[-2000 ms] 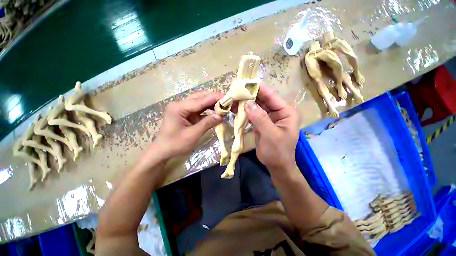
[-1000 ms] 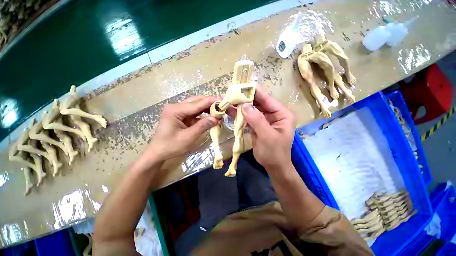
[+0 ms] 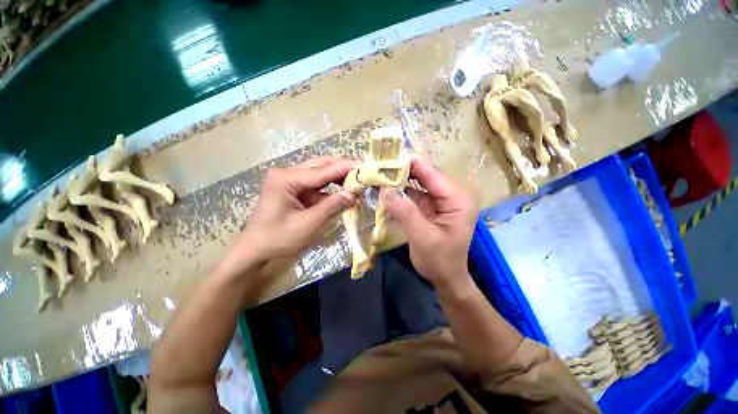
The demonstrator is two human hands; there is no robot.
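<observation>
My left hand (image 3: 301,209) grips a beige single leg part (image 3: 353,230) by its thigh end. My right hand (image 3: 433,220) grips a beige leg part with hip block (image 3: 387,154), its squared, slotted stub pointing away from me. The two parts meet at the hip, between my fingertips, and both feet hang down close together. Whether the joint is fully closed I cannot tell. My fingers hide part of both thighs. The pair is held above the front edge of the bench.
A row of joined leg pairs (image 3: 99,212) lies at left. Grouped leg parts (image 3: 528,121) stand at right, beside a white oval-headed container (image 3: 469,69). A white squeeze bottle (image 3: 621,65) lies far right. A blue crate (image 3: 570,267) with stacked legs is below right. A green conveyor (image 3: 267,36) runs behind.
The gap between the two leg parts at the hip has narrowed. The stub has tilted and looks shorter, and the feet have come closer together. Both hands keep their grips.
</observation>
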